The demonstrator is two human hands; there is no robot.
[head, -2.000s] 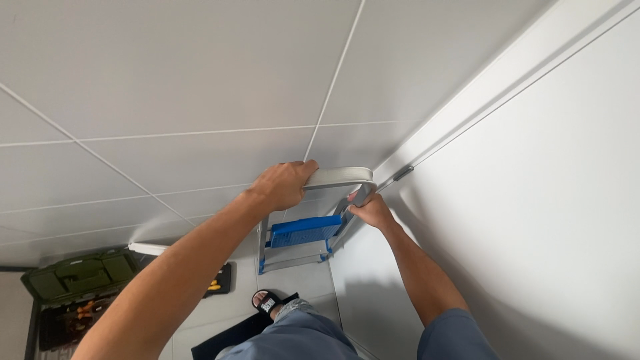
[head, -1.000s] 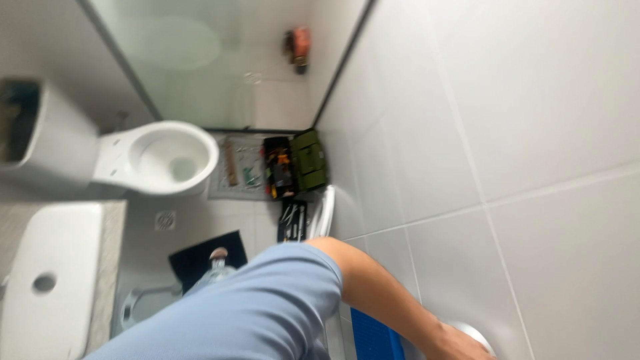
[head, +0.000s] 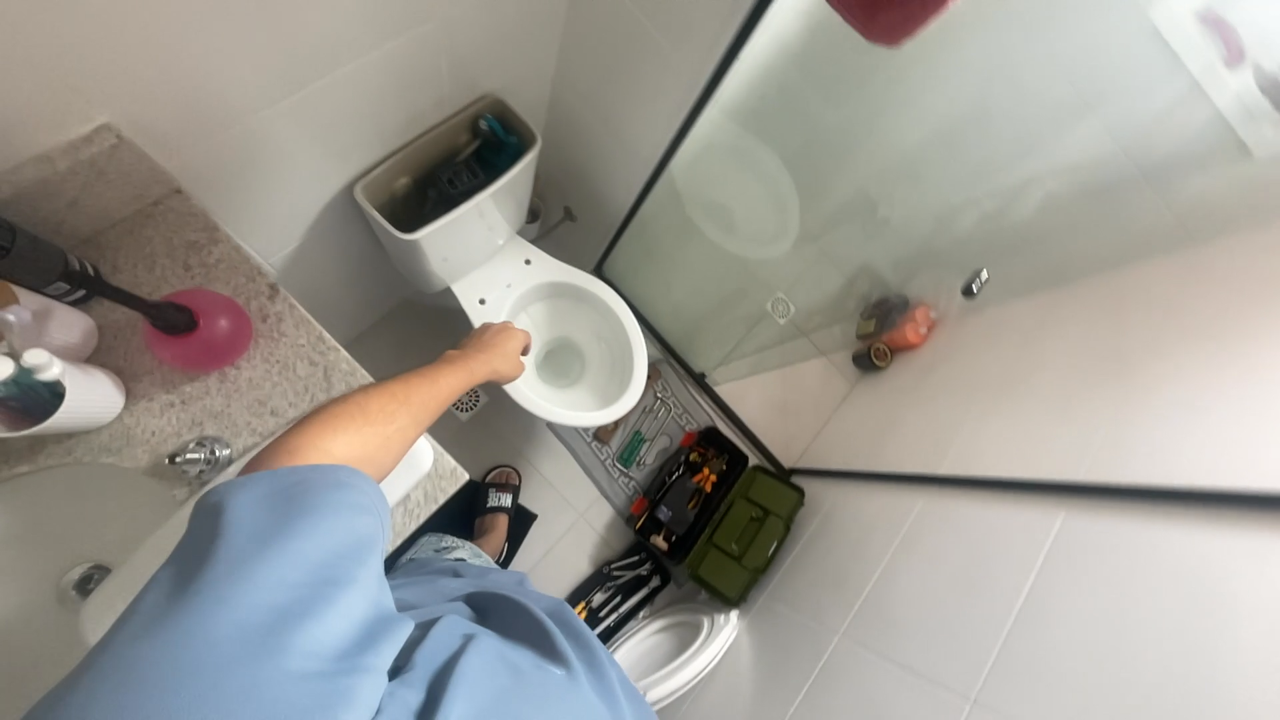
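Note:
My left hand appears with curled fingers over the near left rim of a white toilet bowl; nothing shows in it, and I cannot tell whether it touches the rim. My right hand is out of view. The bowl has no seat on it, and two bolt holes show at its back. Behind it, the cistern stands uncovered, with dark and teal parts inside. A white toilet seat rests by the tiled wall, partly behind my shirt.
A green-lidded toolbox, a black tool tray and a grey mat with tools lie on the floor. A pink plunger and bottles stand on the stone counter. The glass shower screen borders the bowl.
The view has swung from the tiled wall to the toilet. Two seconds ago both hands were on a stepladder; now my left hand is over the bowl's rim and the stepladder is out of view.

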